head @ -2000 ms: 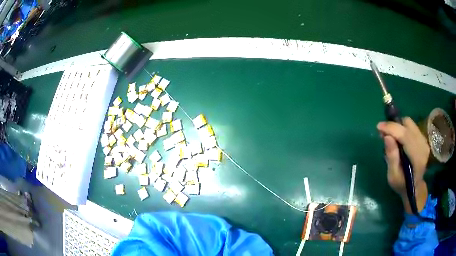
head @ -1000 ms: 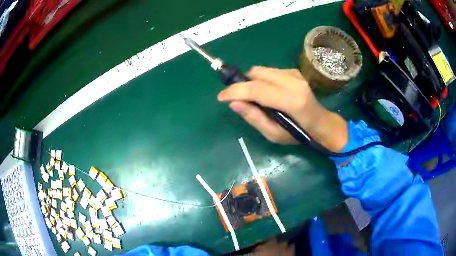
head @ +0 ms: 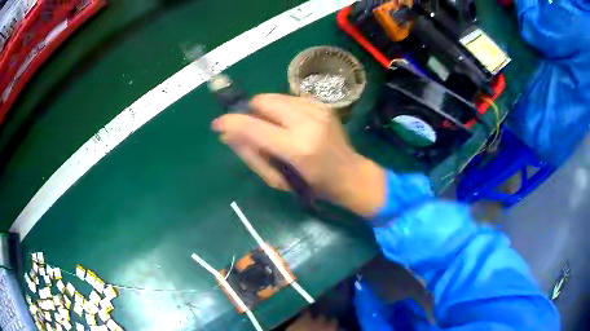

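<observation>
My right hand [head: 294, 145] holds a soldering iron [head: 236, 100] by its dark handle, over the green bench; the tip points to the upper left and is blurred. The orange-brown fixture [head: 244, 264] with a dark round centre lies near the bench's front edge, below my hand. Two white strips [head: 272, 253] cross it. A thin solder wire [head: 155, 288] runs from the left to the fixture, its end curling up beside the left strip. A pile of small white battery cells [head: 65, 300] lies at the lower left. My left hand is not clearly in view; a blurred skin-toned patch shows at the bottom edge.
A round cup [head: 327, 76] with silvery scraps stands beyond my hand. A red-edged bin [head: 446, 58] with black tools and a black reel [head: 414, 129] lie to its right. A blue stool [head: 504, 174] and another person's blue sleeve [head: 556, 84] are at the right. Red bins [head: 32, 58] are upper left.
The view has swung to the right, so the pile, fixture and cup show further left. My right hand still holds the iron. The fixture stays on the bench.
</observation>
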